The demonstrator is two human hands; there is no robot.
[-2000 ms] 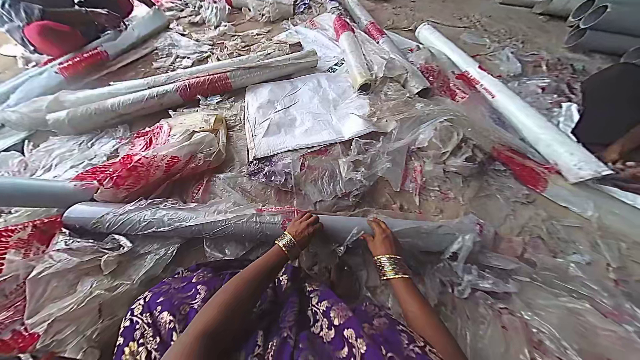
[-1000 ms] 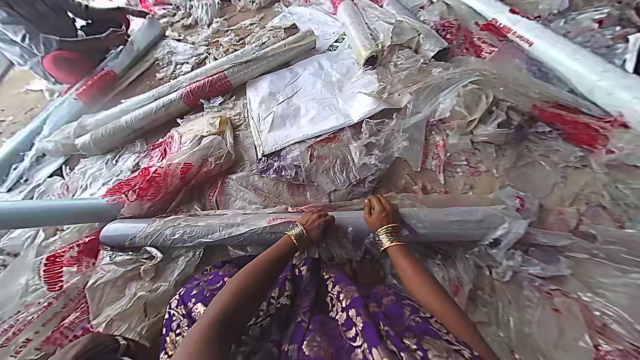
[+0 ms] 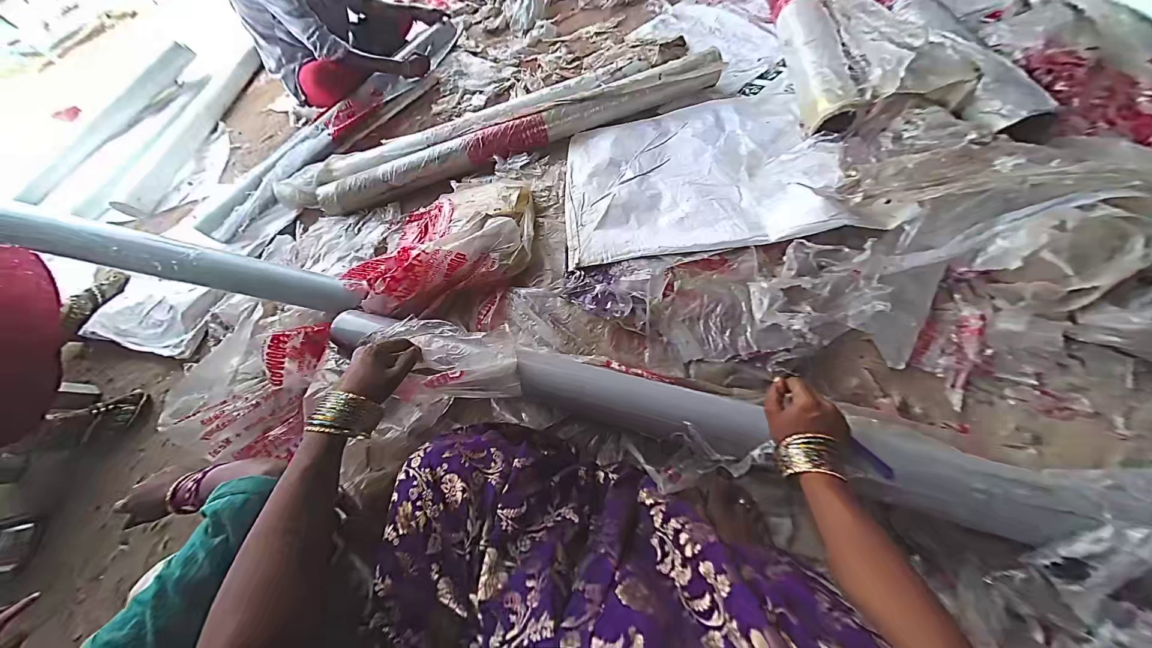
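Note:
A grey plastic pipe [image 3: 639, 396] lies across in front of my lap, its middle bare and both end parts still under clear plastic film. My left hand [image 3: 382, 364] grips the bunched clear plastic wrapping [image 3: 459, 355] near the pipe's left end. On the right part of the pipe, my right hand [image 3: 801, 414] is closed, with a thin blue item [image 3: 871, 457] sticking out below it; what exactly it holds cannot be told. Torn film hangs along the pipe's near side.
Another grey pipe [image 3: 180, 261] comes in from the left, near red-printed plastic [image 3: 423, 261]. Beyond lie a white sheet [image 3: 693, 180] and wrapped pipes [image 3: 522, 130]. A co-worker [image 3: 333, 54] sits at the upper left; another person's foot [image 3: 148, 490] is at the lower left.
My hands, close together on the pipe before, are now far apart, the left one at its left end. The pipe's middle, earlier under film, is bare. The view has swung left.

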